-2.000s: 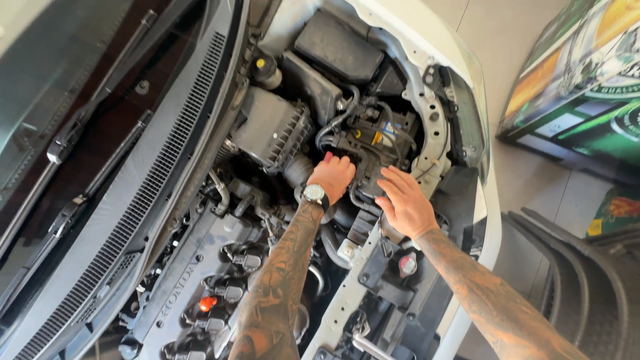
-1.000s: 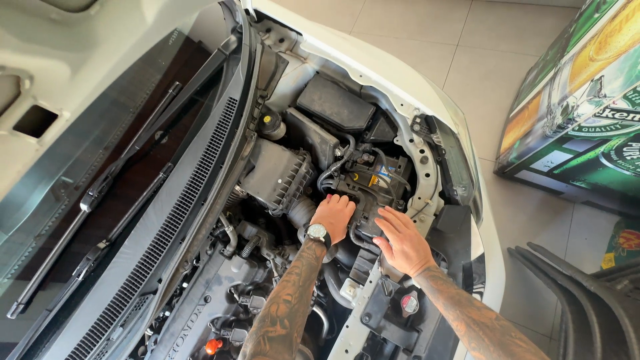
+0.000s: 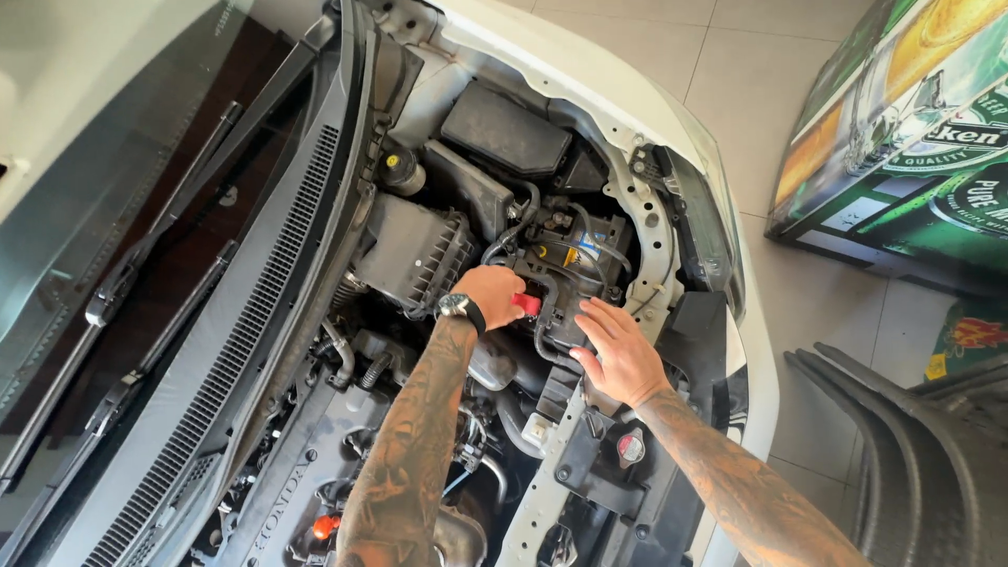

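My left hand [image 3: 490,296], with a wristwatch, is closed around a small red object [image 3: 526,304] at the near side of the car battery [image 3: 587,244]; part of the red piece shows past my fingers. To its right, my right hand [image 3: 618,350] is spread with its fingertips by the black battery-side housing [image 3: 563,319]; it grips nothing. The black air filter box [image 3: 409,252] lies left of my left hand. Below, the grey Honda engine cover [image 3: 287,480] has an orange dipstick handle [image 3: 323,527] beside it.
The black fuse box cover [image 3: 506,128] sits at the top of the bay. The radiator cap [image 3: 631,448] is below my right hand. Wiper arms [image 3: 169,213] lie at left. A printed green box [image 3: 906,134] and black plastic liners [image 3: 906,465] stand at right.
The red object shows more clearly beside my left hand than one second ago. Both hands stay in the same part of the engine bay.
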